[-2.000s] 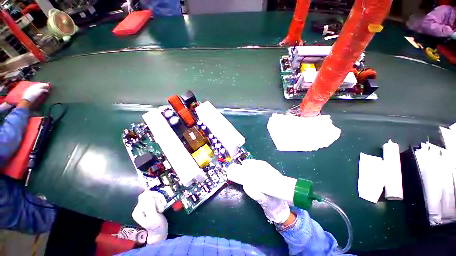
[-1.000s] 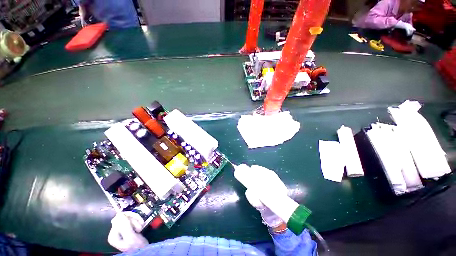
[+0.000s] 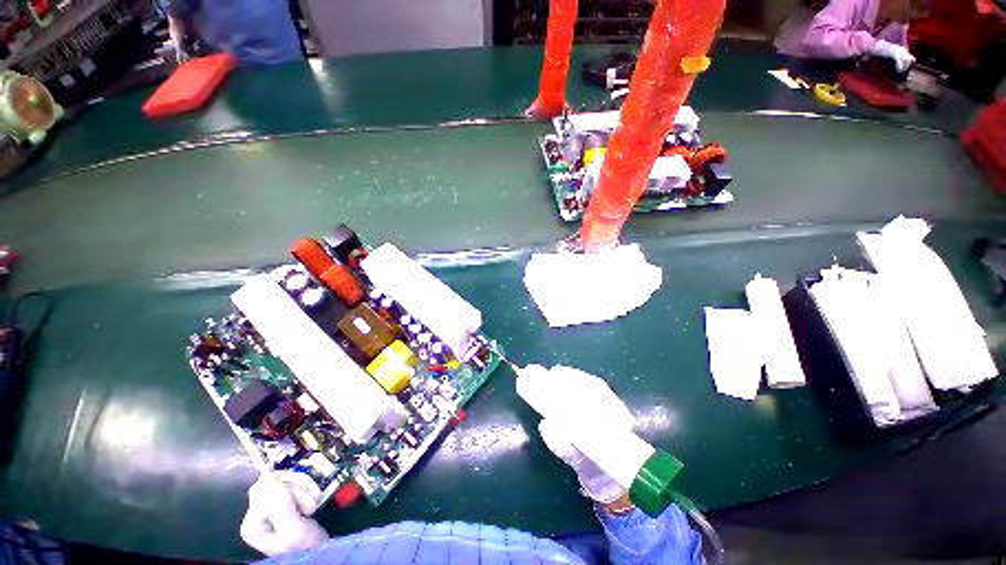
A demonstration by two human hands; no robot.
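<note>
A green power supply board (image 3: 430, 408) with long white heat sinks, orange chokes and a yellow-brown transformer lies turned at an angle on the green bench. My left hand (image 3: 282, 512), in a white glove, grips the board's near left corner; its fingertips are partly hidden there. My right hand (image 3: 585, 430), gloved in white, is closed around a white glue syringe (image 3: 618, 450) with a green cap and clear hose. The syringe's thin tip points at the board's right corner, near the end of the shorter heat sink; whether it touches cannot be told.
An orange-red wrapped post (image 3: 640, 132) stands beyond, with a crumpled white sheet (image 3: 594, 289) at its foot. Behind the post sits another board (image 3: 701, 196). At right lie white tubes (image 3: 776, 337) and a black box (image 3: 814, 320) of white items. A person in pink (image 3: 847, 31) works far right.
Since two seconds ago the view has shifted, and the syringe tip has moved off the board's near right area to its right corner. Over the last second almost nothing has moved.
</note>
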